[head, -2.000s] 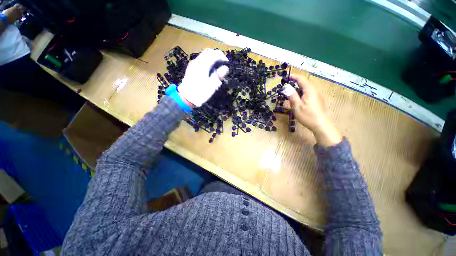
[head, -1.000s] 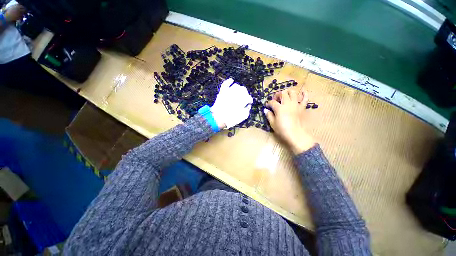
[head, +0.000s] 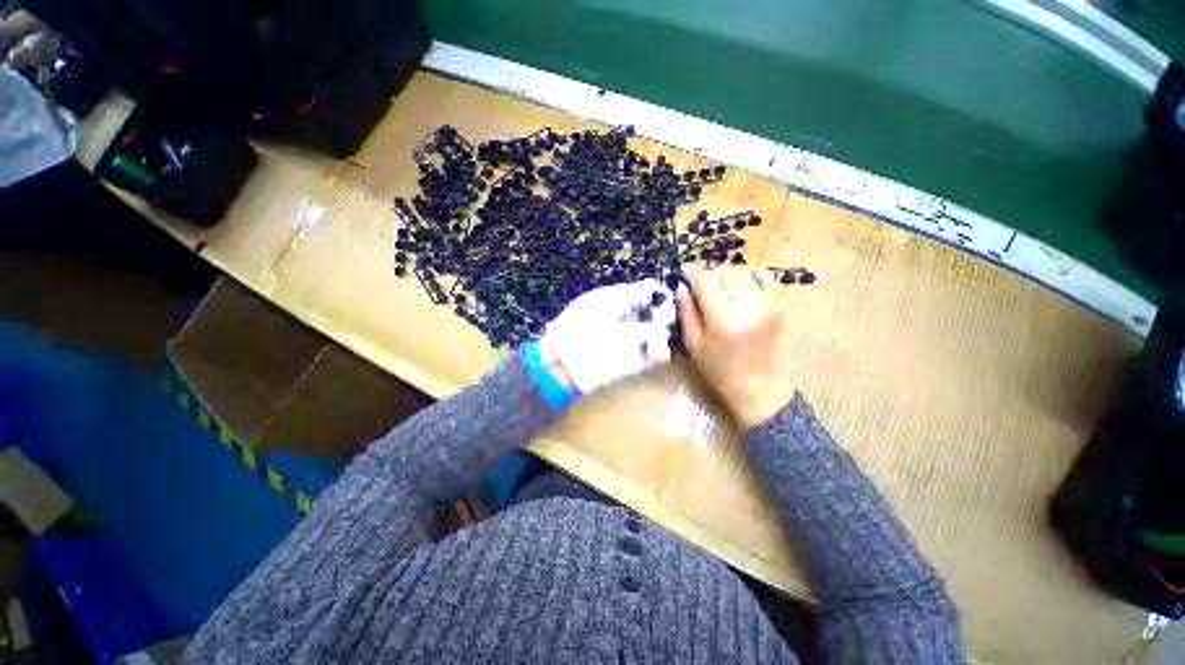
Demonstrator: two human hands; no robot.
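Observation:
A large loose pile of small black button strips [head: 559, 208] with round knobs lies on the tan bench. My left hand [head: 608, 335], in a white glove with a blue band at the wrist, is at the pile's near edge. My right hand [head: 736, 325], bare, is beside it, fingers bent and close to the left fingertips. Small black knobs show at the left fingers and between the two hands. The fingers hide most of these pieces, and whether the right fingers grip one is unclear.
The cardboard-covered bench [head: 910, 390] borders a pale rail [head: 832, 186] and green belt [head: 780, 78]. Black housings [head: 189, 169] stand at far left, another housing [head: 1131, 481] at right. A person's pale sleeve [head: 33, 124] shows at far left. A cardboard box [head: 280, 357] is below the bench.
Both hands have come together at the pile's near edge; the left came from over the pile, the right from its right side. Some strips now lie separately at the pile's right.

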